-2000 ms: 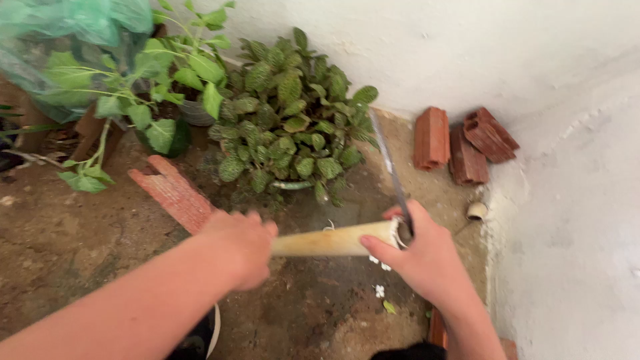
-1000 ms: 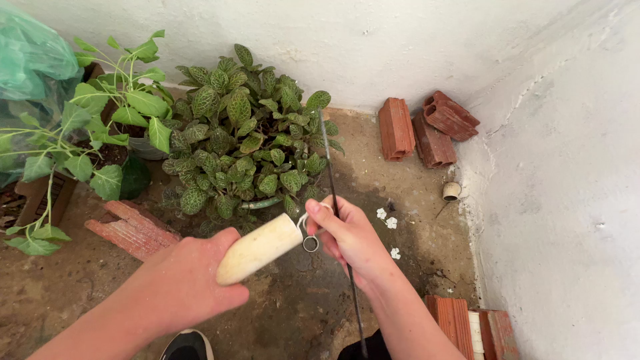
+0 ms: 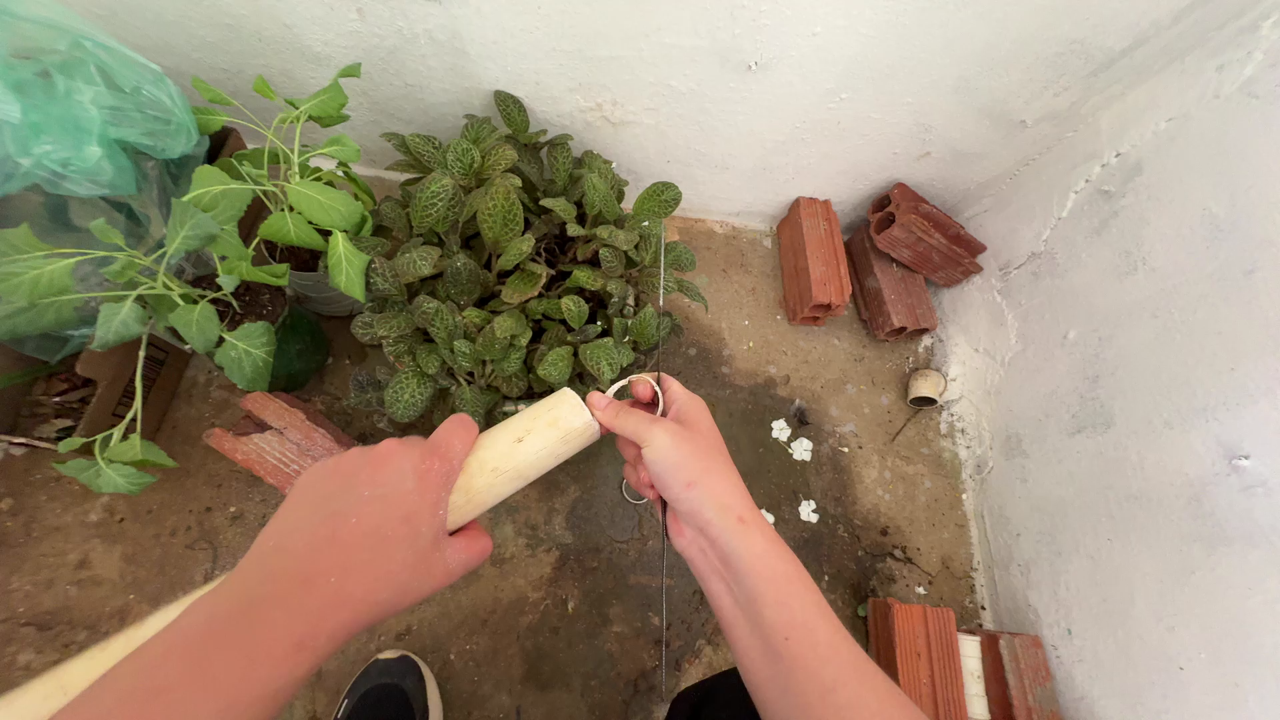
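Observation:
My left hand [image 3: 375,520] grips a pale wooden pole [image 3: 525,450] near its cut end; the pole runs back under my forearm to the lower left. My right hand [image 3: 670,450] holds a thin pale ring [image 3: 660,402] between thumb and fingers, beside the pole's end. A smaller ring [image 3: 632,494] shows below those fingers. A long, thin dark blade or rod [image 3: 663,590] passes upright through the same hand; its grip is hidden by the fingers.
A leafy potted plant [image 3: 520,260] stands ahead by the wall, another plant [image 3: 325,205] to its left. Hollow bricks [image 3: 812,262] lie at the right, more [image 3: 915,655] at the lower right. A broken brick [image 3: 275,440] lies left, a small pipe piece [image 3: 926,388] by the right wall.
Two seconds ago my right hand was at the pole's end with the blade slanting up from it. Now the blade stands upright and a ring is held apart from the pole. The view has shifted.

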